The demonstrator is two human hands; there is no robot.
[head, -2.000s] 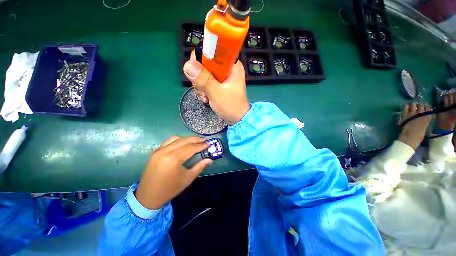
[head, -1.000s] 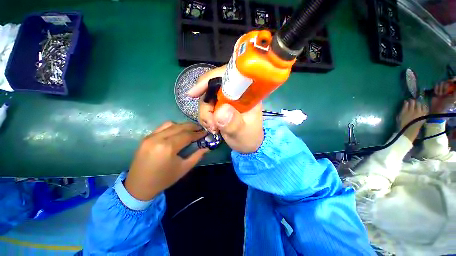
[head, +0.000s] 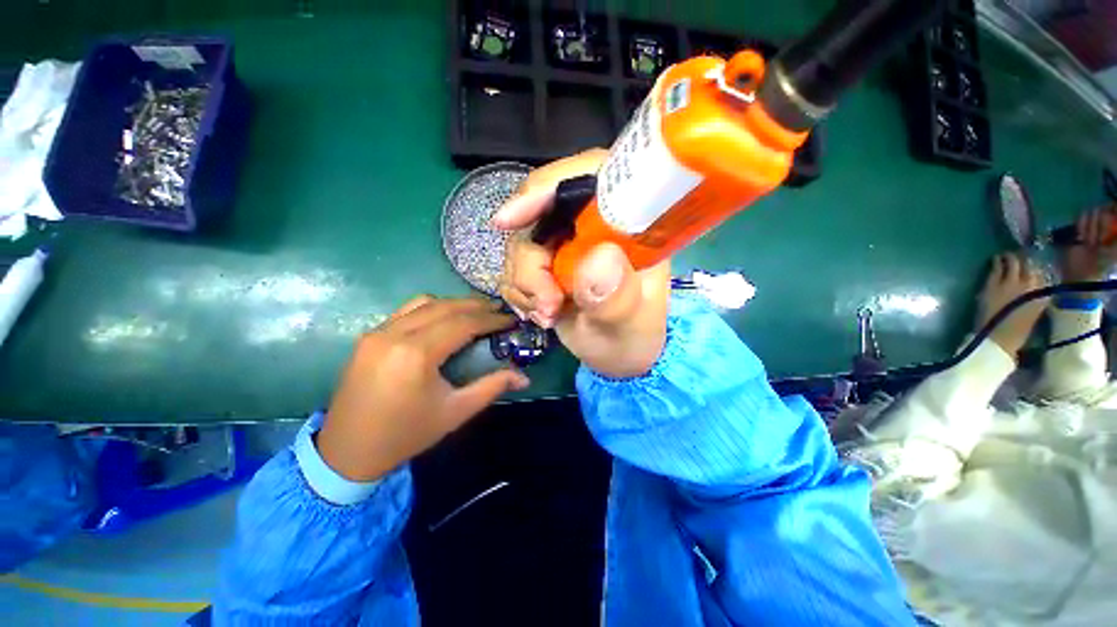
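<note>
My right hand (head: 594, 288) grips the orange electric screwdriver (head: 686, 165), which is tilted with its black sleeve toward the upper right. Its tip is hidden behind my fingers, over the small dark watch unit (head: 521, 344). My left hand (head: 410, 386) holds the unit between thumb and fingers at the bench's front edge. The round plate of tiny screws (head: 478, 229) lies just behind, partly covered by my right hand. The black blister tray (head: 496, 116) is farther back, with units in some pockets and bare pockets at front left.
A blue bin (head: 221, 147) of metal parts, a white cloth (head: 27, 135) and a white tube (head: 17, 289) are at left. A white scrap (head: 725, 289) and a binder clip (head: 867, 337) are at right. Another person's hands (head: 1011, 288), a second plate (head: 1014, 208) and tray (head: 955, 86) are far right.
My right hand brought the screwdriver down from over the tray to the unit and tilted it rightward. My left hand keeps hold of the unit. The camera view has shifted slightly.
</note>
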